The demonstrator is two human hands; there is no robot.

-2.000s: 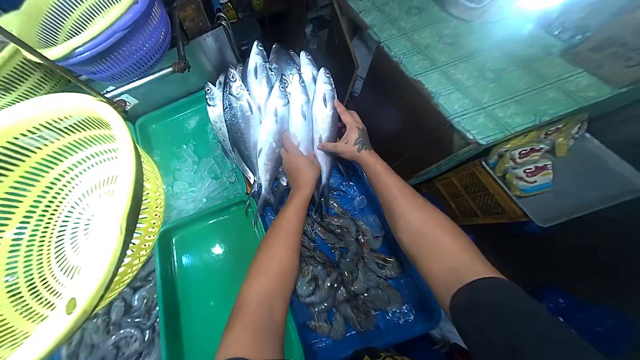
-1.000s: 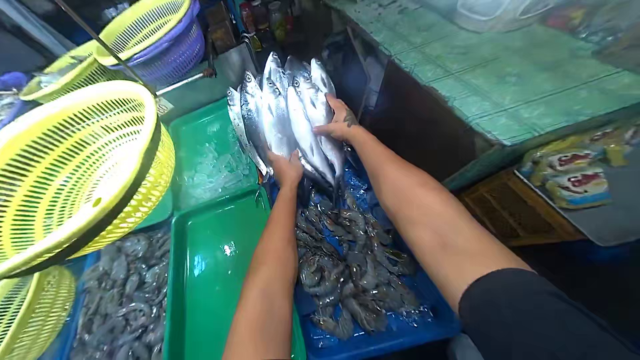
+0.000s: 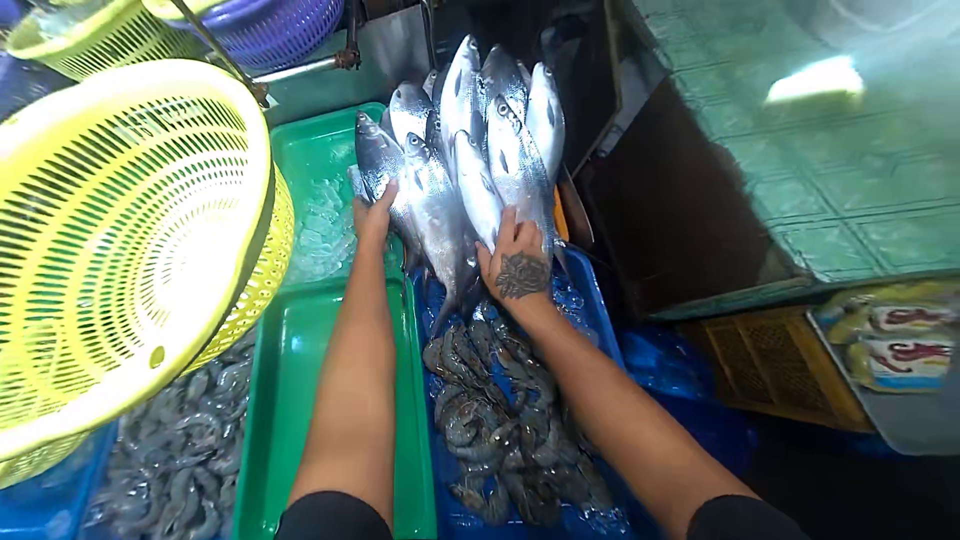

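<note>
Several silvery whole fish (image 3: 442,217) lie in an overlapping pile, heads toward the far side, tails above the shrimp. My left hand (image 3: 375,214) rests against the left edge of the pile, its thumb on a fish and its other fingers partly hidden. My right hand (image 3: 517,259), with a tattoo on its back, lies on the lower part of the fish at the right, fingers spread. Whether either hand grips a fish cannot be told. Below the tails, grey raw shrimp (image 3: 510,435) fill part of a blue tray (image 3: 442,517).
Left of the fish are a green tray (image 3: 289,146) with ice (image 3: 322,232) and another green tray (image 3: 300,420). A yellow plastic colander (image 3: 150,225) overhangs more shrimp (image 3: 187,450). A purple basket (image 3: 277,30) stands behind. At right are a green tiled counter (image 3: 817,172) and packets (image 3: 900,345).
My right hand has moved from the right edge of the pile down onto the lower part of the fish. My left hand has gone from the front of the pile to its left edge.
</note>
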